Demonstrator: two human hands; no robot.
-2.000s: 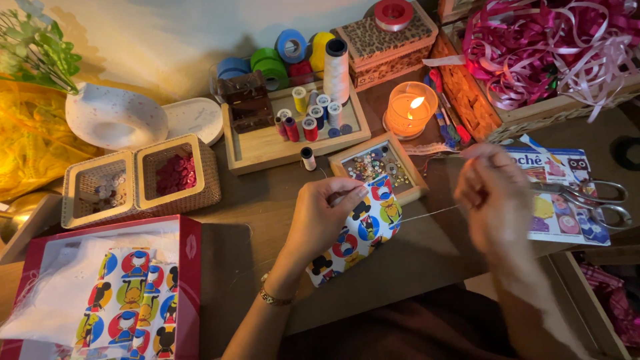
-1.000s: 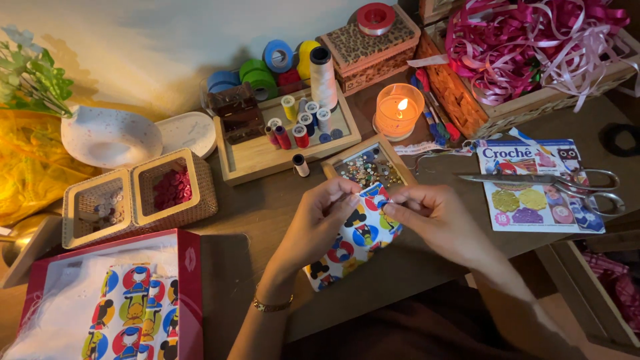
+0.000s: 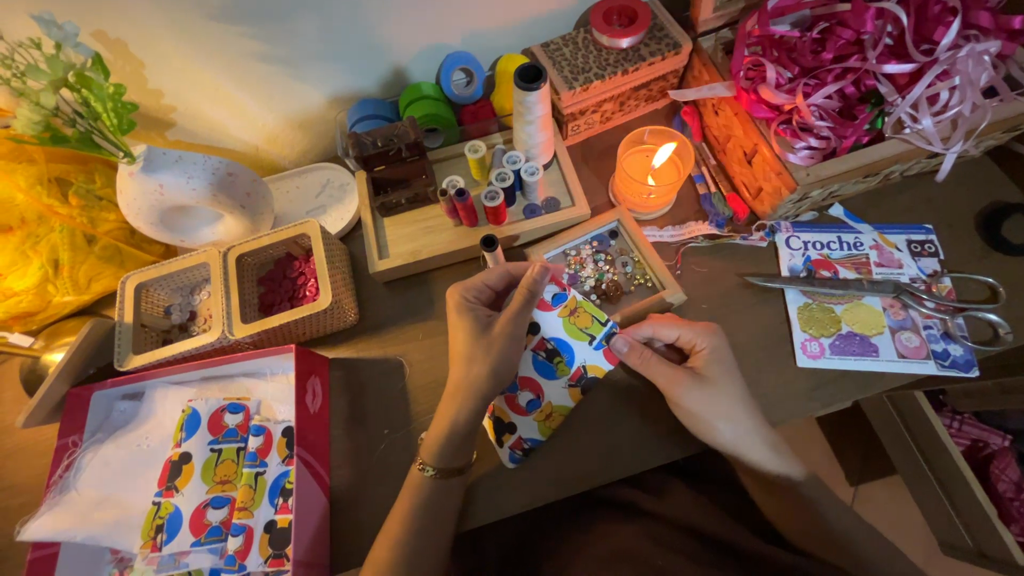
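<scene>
A strip of white fabric with colourful cartoon figures (image 3: 552,360) hangs between my two hands, slanting down to the left. My left hand (image 3: 496,320) pinches its upper left corner between thumb and fingers. The right edge is held by my right hand (image 3: 672,352), thumb and fingertips together on the cloth. No needle can be made out at the fingertips. Just behind the fabric lies a wooden tray of beads and buttons (image 3: 670,293), and a dark-topped thread spool (image 3: 491,250) stands behind my left hand.
A lit candle in a glass (image 3: 652,172) stands behind the bead tray. Scissors (image 3: 864,286) lie open on a crochet magazine (image 3: 808,344) at right. Leftward are a box of fabric (image 3: 314,448) and woven button baskets (image 3: 340,296). A wooden tray (image 3: 472,240) holds thread spools at the back.
My right hand, out to the right with a taut thread two seconds ago, has come back to the fabric's edge. My left hand has kept its hold on the cloth.
</scene>
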